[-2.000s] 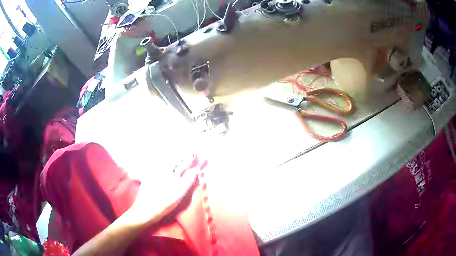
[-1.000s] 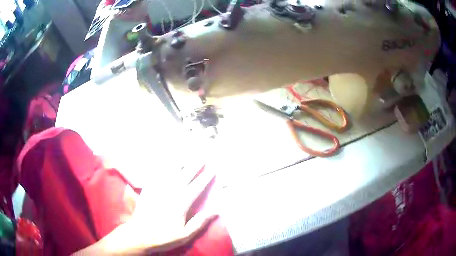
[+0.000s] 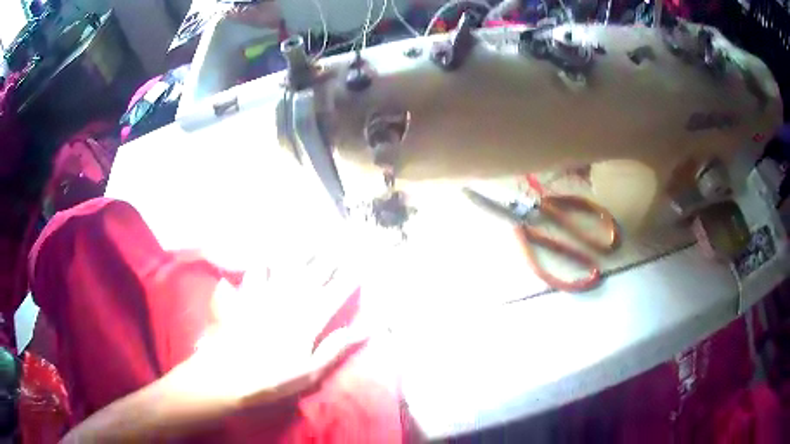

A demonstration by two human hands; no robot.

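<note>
Red fabric (image 3: 104, 295) lies in large soft folds at the left and bottom, left of and below the needle area. My left hand (image 3: 277, 347) reaches in from the lower left onto it. A strip of the cloth shows between thumb and fingers, so the hand looks closed on it; glare washes out the fingertips. The presser foot and needle area (image 3: 391, 212) is above and right of the hand, apart from it. The cream sewing machine arm (image 3: 520, 113) crosses the top. My right hand is not in view.
Scissors with orange-brown handles (image 3: 567, 243) lie under the arm on the white machine bed (image 3: 485, 347). A small brownish block (image 3: 721, 230) sits at the right. A shiny orange-red bag (image 3: 43, 386) is at the lower left. Red cloth heaps lie beyond the table's left side.
Since the first frame, my left hand and the cloth have shifted left relative to the needle, and thumb and fingers have spread around the cloth. The camera view has also moved.
</note>
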